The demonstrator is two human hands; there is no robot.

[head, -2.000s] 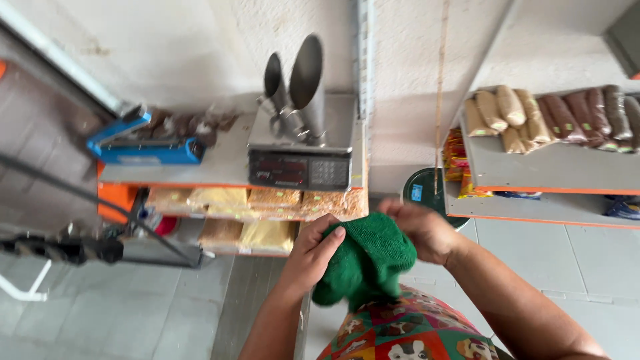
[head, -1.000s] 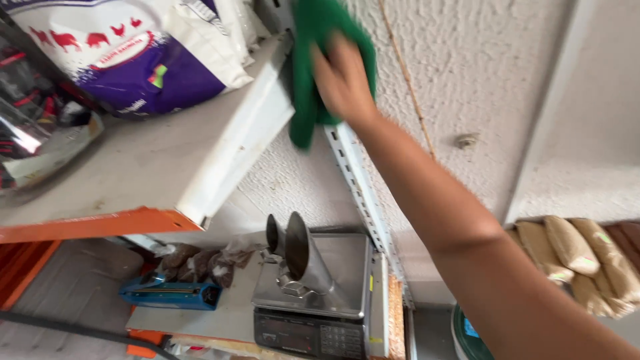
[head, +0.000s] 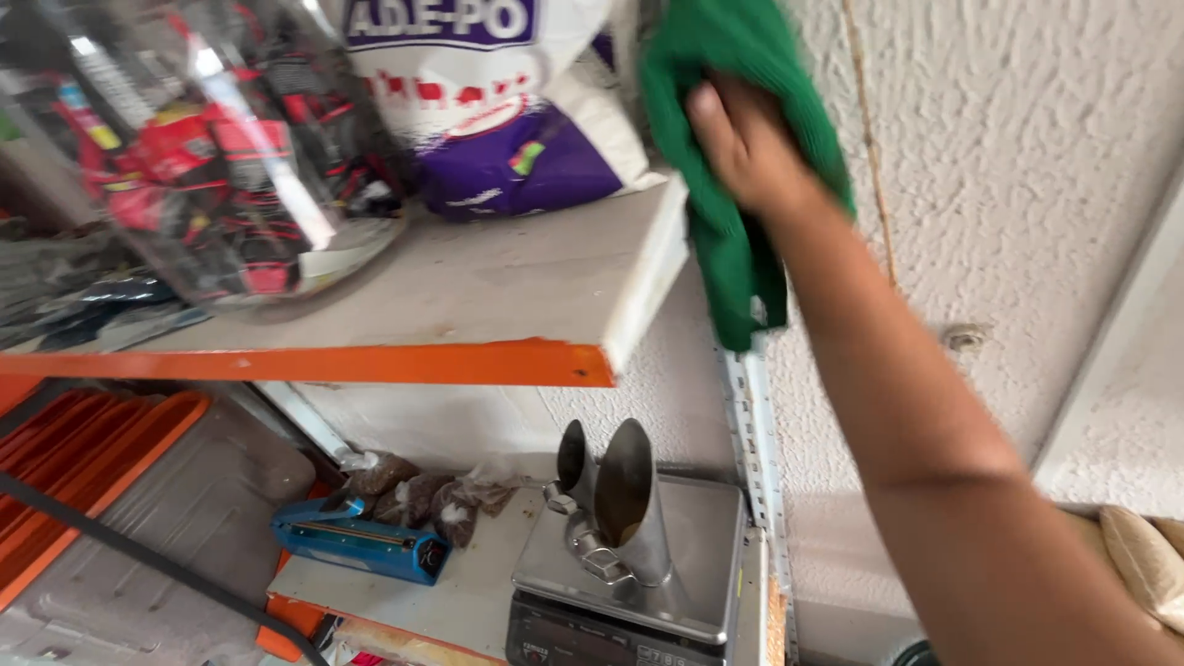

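My right hand (head: 745, 139) grips a green knitted cloth (head: 740, 231) at the top right, against the slotted metal shelf upright (head: 751, 435) by the wall. One end of the cloth hangs down below the hand, over the upright. Just left of the cloth is the end of a grey shelf with an orange front edge (head: 444, 363). A white and purple printed sack (head: 518, 157) stands on this shelf. My left hand is out of view.
Left on the upper shelf stands a clear plastic container (head: 240, 157) of red and black packets. Below are metal scoops (head: 631, 499) on a digital scale (head: 629, 601), a blue bag sealer (head: 361, 546) and bags of brown goods (head: 416, 499). A dark bar (head: 157, 564) crosses the lower left.
Two seconds ago both hands held the cloth low, above the apron. The right hand has since raised it to the upright, and the left hand has gone from view. The view has shifted to the upper shelf.
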